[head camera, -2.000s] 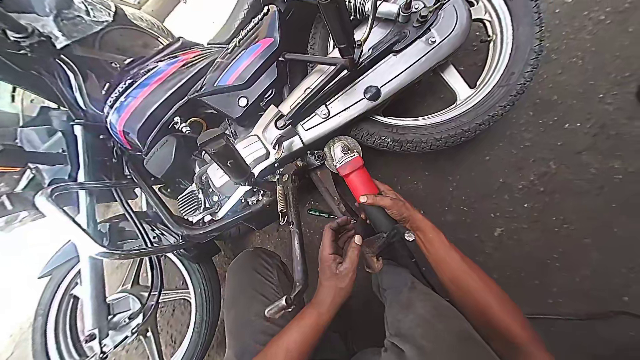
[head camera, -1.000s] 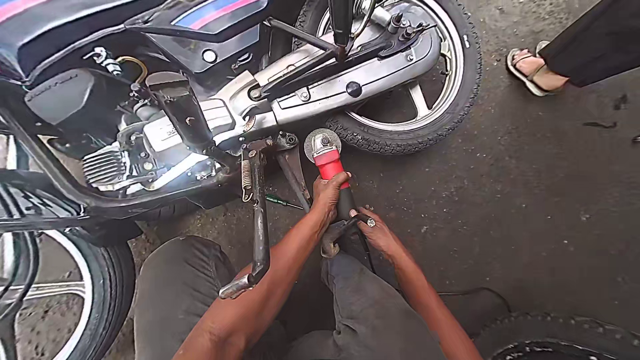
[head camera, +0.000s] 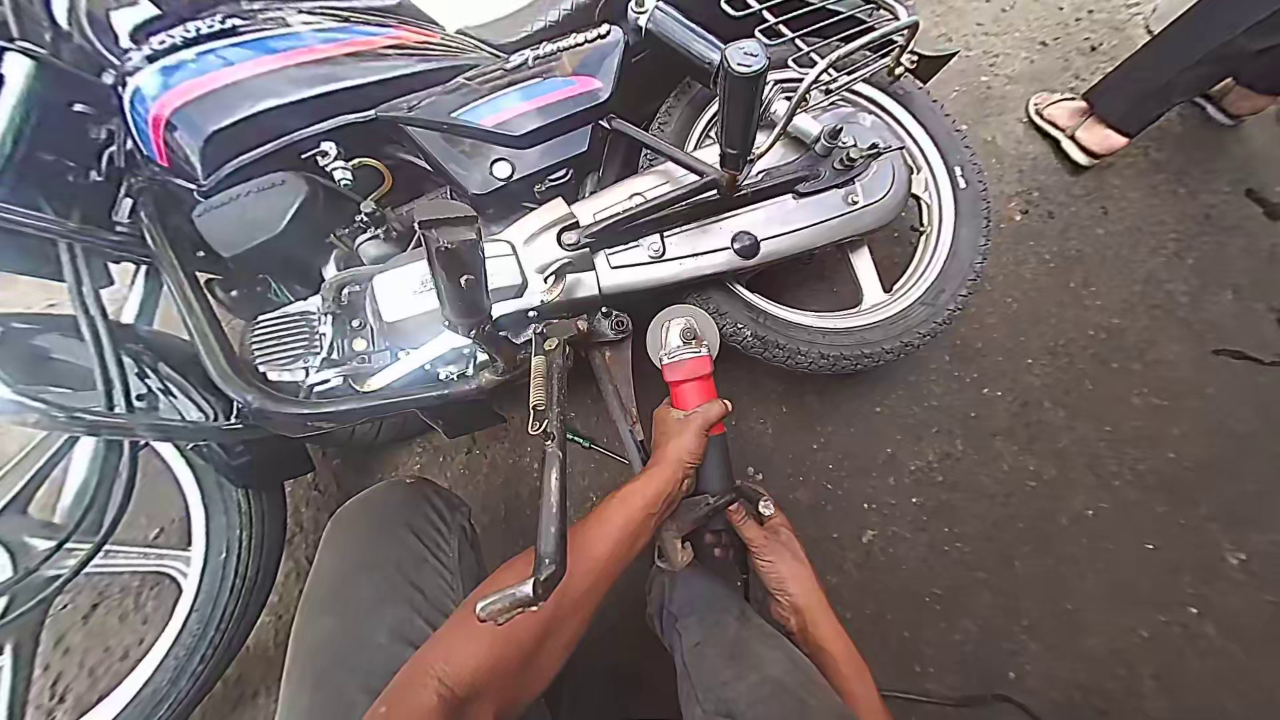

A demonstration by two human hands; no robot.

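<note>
My left hand (head camera: 685,440) is closed around the red front body of an angle grinder (head camera: 690,385), whose disc (head camera: 655,335) points at the motorcycle, close to the rear tyre. At the black rear end of the grinder is my right hand (head camera: 780,560), its thumb near a dark bent metal part (head camera: 690,515); its fingers are partly hidden, but it appears to hold the grinder's rear. Left of the grinder, the motorcycle's side stand (head camera: 552,470) with its spring (head camera: 538,385) reaches over my left forearm. A center stand leg (head camera: 618,395) lies between them.
The motorcycle (head camera: 500,270) leans across the view, its rear tyre (head camera: 850,350) beyond the disc and front wheel (head camera: 240,560) at left. A green-handled screwdriver (head camera: 582,440) lies on the ground. A person's sandalled foot (head camera: 1075,128) is at upper right. A cable (head camera: 960,697) runs at bottom.
Two seconds ago my right hand held the grinder's body and my left hand was beside it; now my left hand grips the body and my right is at the rear. A person's feet have come into view.
</note>
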